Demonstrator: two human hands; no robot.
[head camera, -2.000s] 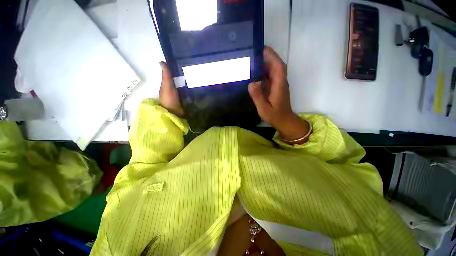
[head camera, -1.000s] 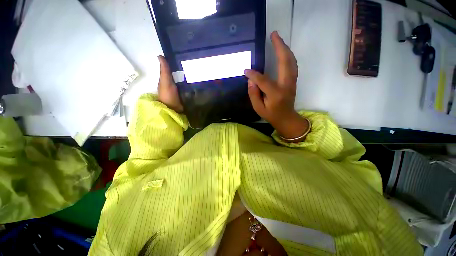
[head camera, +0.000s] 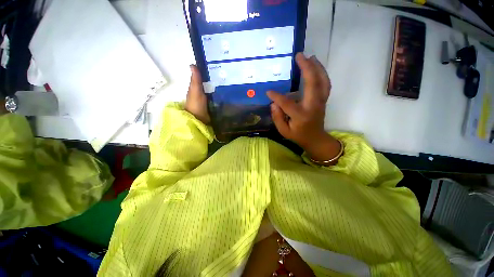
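Observation:
A black tablet (head camera: 248, 70) is held upright in front of my chest, its top cut off by the frame's upper edge. Its lit screen shows pale panels with icons, a blue area and a red dot. A small white label sits at its left edge. My left hand (head camera: 198, 97) grips the tablet's lower left edge, with only the thumb side showing. My right hand (head camera: 304, 105) is at the lower right, fingers apart, index fingertip at or just over the screen beside the red dot. Whether it touches the glass is not clear.
A copper-brown smartphone (head camera: 406, 57) lies at right on the white bench (head camera: 357, 97). Dark keys or fobs (head camera: 468, 70) and papers (head camera: 482, 119) lie farther right. A large white sheet (head camera: 95, 65) lies tilted at left, near a coworker's yellow sleeve (head camera: 51, 178). A grey chair or basket is at lower right.
The screen has changed from dark grey with a white block to pale panels, blue area and red dot. My right index finger has moved slightly lower on the screen. The whole view has shifted a little.

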